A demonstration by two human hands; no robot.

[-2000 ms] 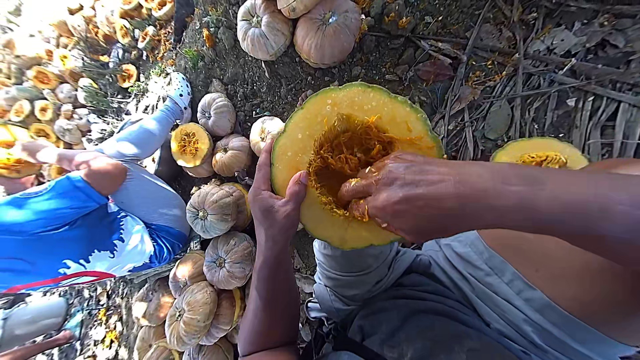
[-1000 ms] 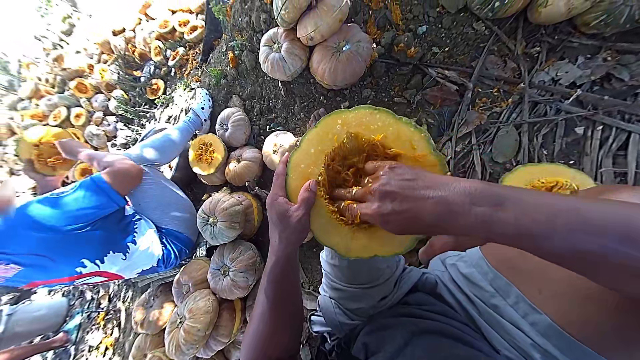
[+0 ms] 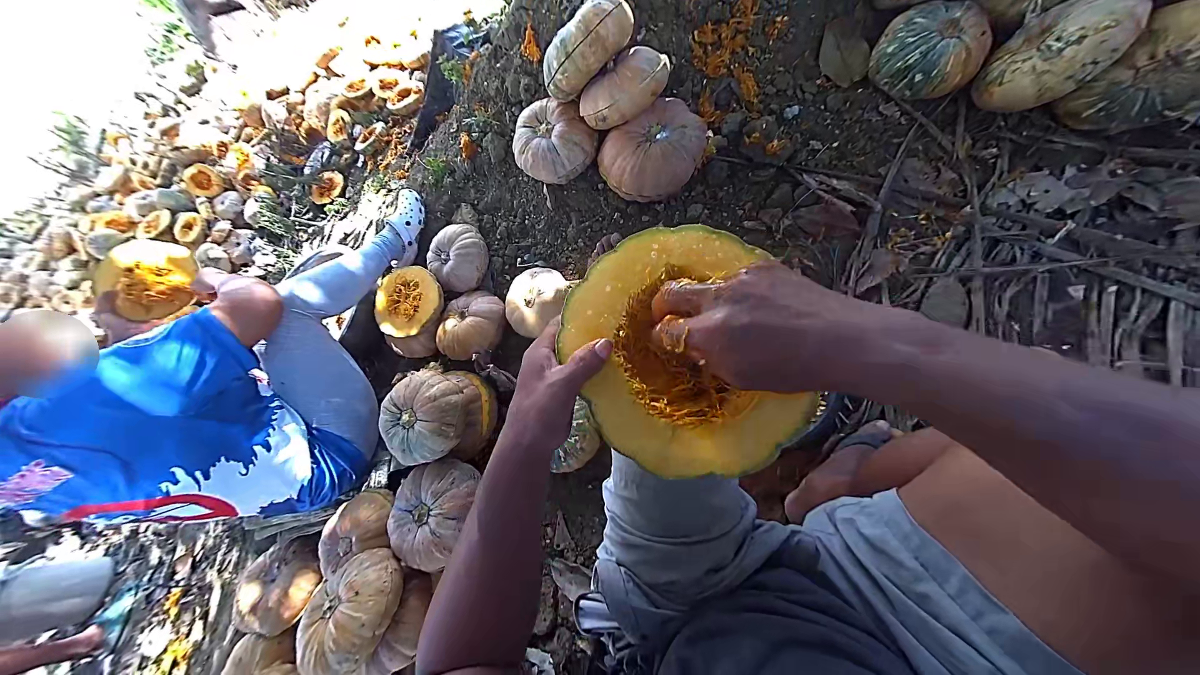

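A large halved pumpkin (image 3: 609,412) faces the camera above my knee, its yellow flesh ringed by green rind. My left hand (image 3: 553,380) holds it by the left rim, thumb on the cut face. The fingers of my right hand (image 3: 750,323) are curled inside the hollow, on the stringy orange pulp and seeds; they look closed on some pulp, and their tips are partly hidden. Orange strands hang in the lower part of the hollow.
Whole pumpkins (image 3: 422,417) lie left of my arm, beside a cut one (image 3: 409,301). More pumpkins (image 3: 653,148) sit ahead, and green mottled ones (image 3: 930,49) at upper right. A co-worker in a blue shirt (image 3: 178,403) sits at left holding a halved pumpkin (image 3: 148,278). Dry stalks (image 3: 1078,253) cover the ground at right.
My right hand has moved within the hollow, from its lower part two seconds ago to its upper part. The view has shifted, showing more pumpkins at the top.
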